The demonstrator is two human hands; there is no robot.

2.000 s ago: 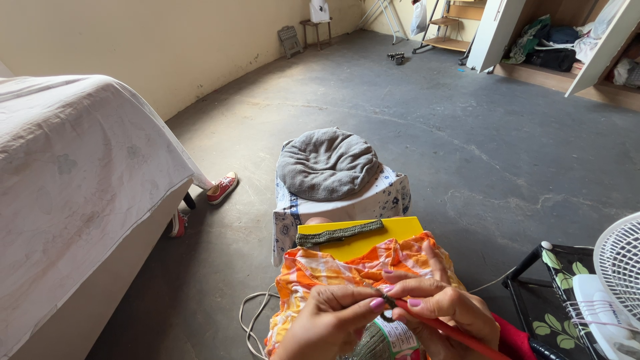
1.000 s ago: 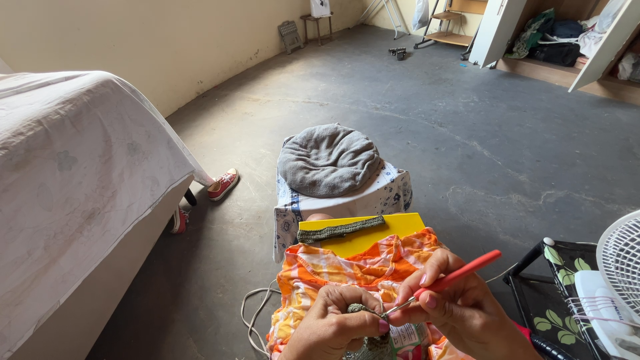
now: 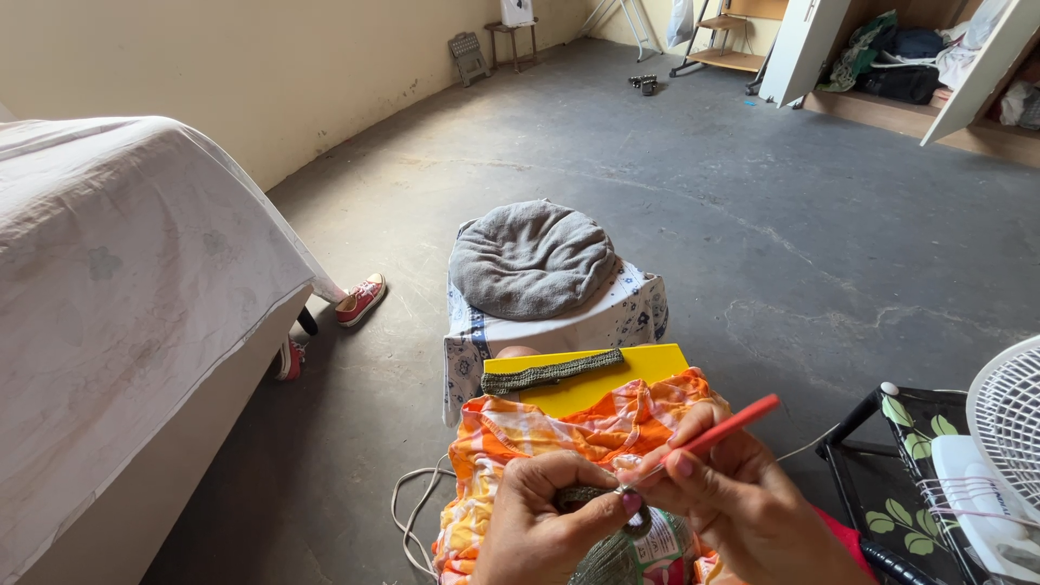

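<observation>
My left hand (image 3: 556,508) pinches a small piece of dark green crochet work (image 3: 581,494) between thumb and fingers. In my right hand (image 3: 723,479) is a crochet hook with a red handle (image 3: 723,426), its metal tip touching the work at my left fingertips. Below both hands a ball of green yarn (image 3: 605,561) with a paper label rests on orange and white patterned cloth (image 3: 561,426). A finished-looking green crocheted strip (image 3: 552,371) lies across a yellow board or folder (image 3: 650,363) just beyond the cloth.
A grey round cushion (image 3: 532,260) sits on a cloth-covered seat (image 3: 561,329) ahead. On the left stands a cloth-draped piece of furniture (image 3: 146,268), with red sneakers (image 3: 361,299) beside it. A white fan (image 3: 1007,422) and a black-framed stand (image 3: 853,431) are at right. A cord (image 3: 402,520) loops at lower left.
Two seconds ago the red handle pointed down to the lower right; now it points up to the right. Since one second ago, my right hand has moved slightly and the hook remains in it.
</observation>
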